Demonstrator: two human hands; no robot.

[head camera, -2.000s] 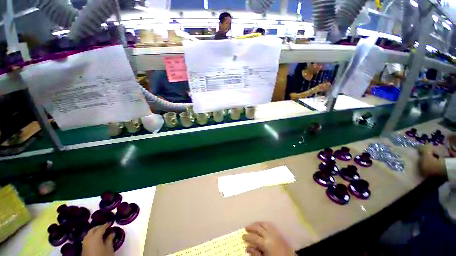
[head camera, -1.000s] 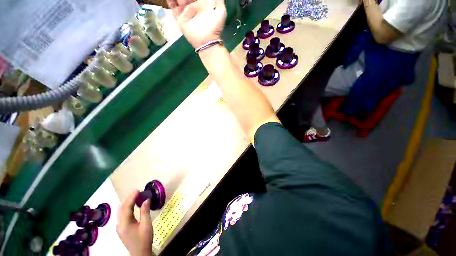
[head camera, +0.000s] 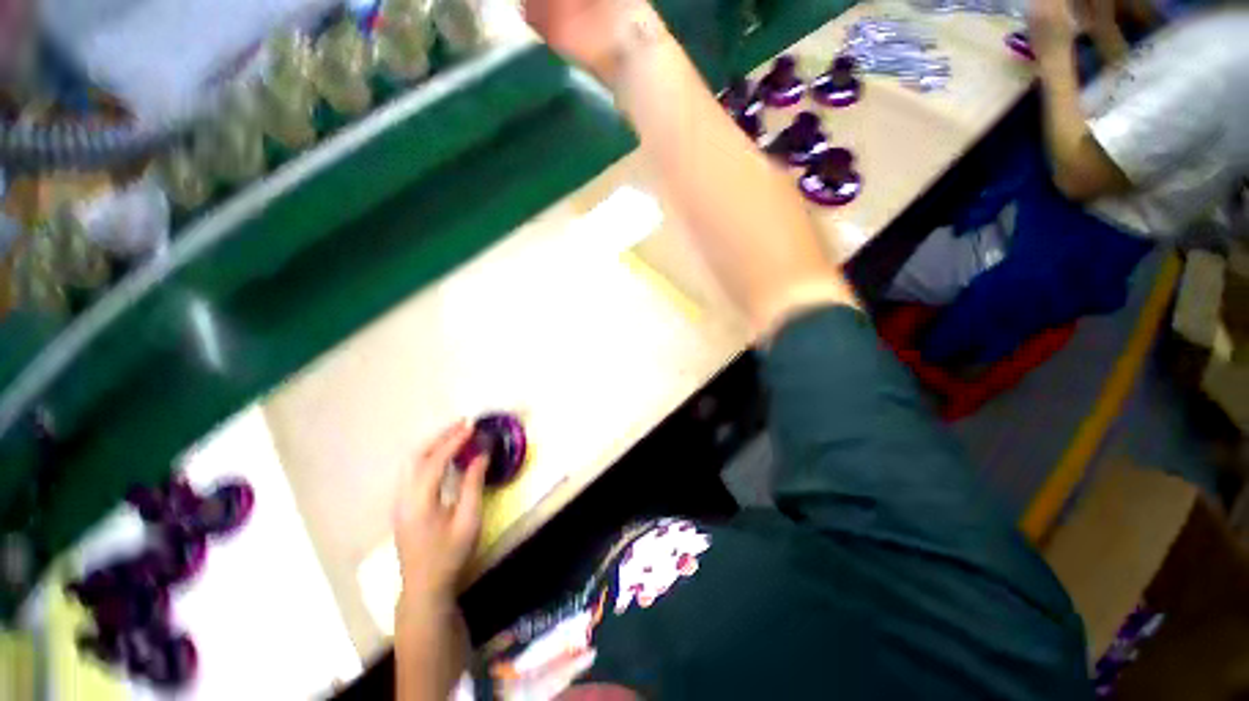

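Note:
A dark purple flared housing (head camera: 501, 449) is in my left hand (head camera: 441, 510), its rim turned to the right, just above the bench at the label sheet. The yellow label sheet (head camera: 516, 511) shows partly under the hand and housing. My right arm reaches up across the bench; my right hand (head camera: 592, 30) is blurred and cut off by the top edge, so its fingers are hidden. More housings (head camera: 151, 575) stand in a cluster on white paper at the lower left, and another group (head camera: 830, 175) stands beyond my right forearm.
A green conveyor (head camera: 322, 281) runs behind the bench, with a blurred row of pale cups (head camera: 281, 96) beyond it. Silver parts (head camera: 897, 55) lie on the far bench. Another person (head camera: 1164, 123) sits at the right, near a red stool (head camera: 989, 370). An open carton (head camera: 1130, 527) stands lower right.
The view has turned and blurred. The left hand has gone from the housing cluster to holding one housing by the label sheet. The right hand has left the sheet and reaches up over the bench.

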